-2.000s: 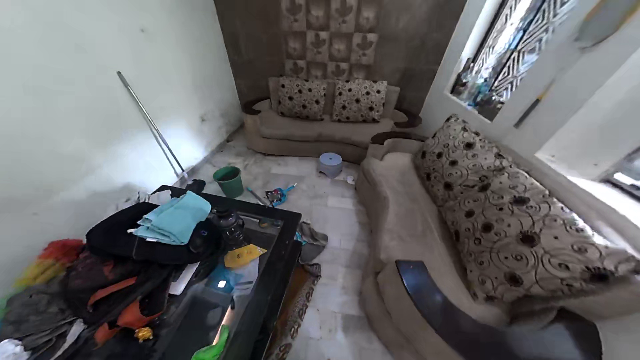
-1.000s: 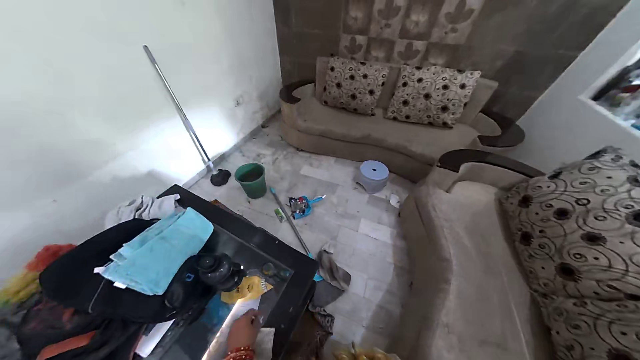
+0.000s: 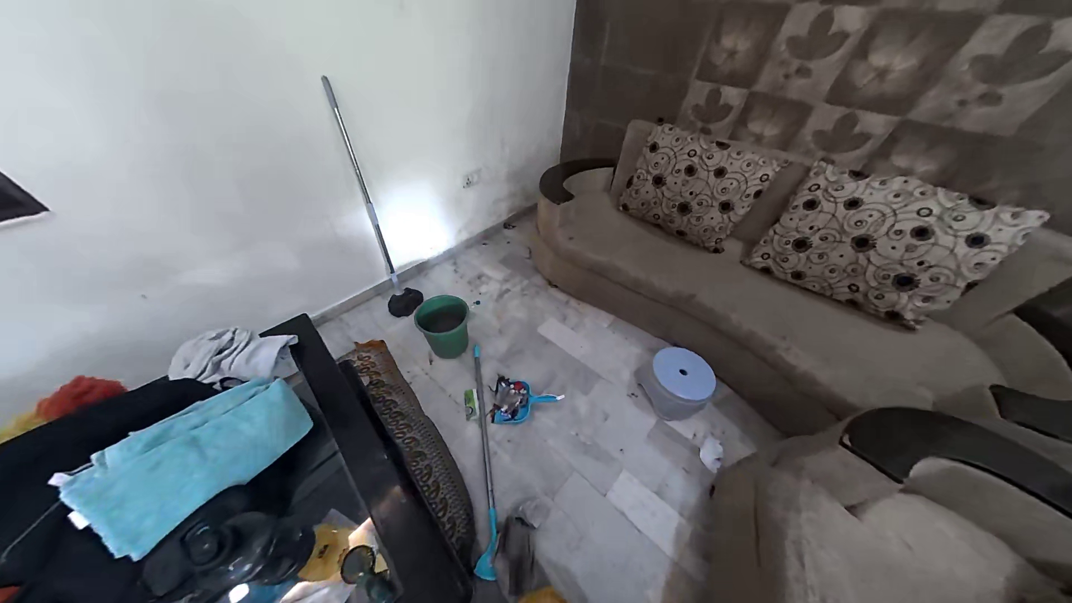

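Neither my left hand nor my right hand shows now. A light blue towel (image 3: 193, 465) lies over dark cloth on a black-framed glass table (image 3: 335, 402), with a grey cloth (image 3: 230, 356) behind it. Beside the towel are dark glass vessels (image 3: 243, 544) and a yellow packet (image 3: 325, 553). On the floor a blue dustpan (image 3: 526, 404) holds litter. Left of it lies a long-handled tool with a blue end (image 3: 484, 444), its lower end near a grey cloth (image 3: 517, 553). A green bucket (image 3: 444, 327) stands near the wall, and a mop (image 3: 364, 193) leans there.
A round blue-topped stool (image 3: 680, 381) stands before a beige sofa (image 3: 703, 293) with patterned cushions (image 3: 888, 239). Crumpled white litter (image 3: 711, 453) lies near a second sofa (image 3: 804, 519) at the lower right. A patterned rug (image 3: 414, 435) runs along the table's right side.
A hand with bracelets reached over the table near the yellow packet one second ago; it is out of view now. The view has swung and come nearer the bucket and dustpan.
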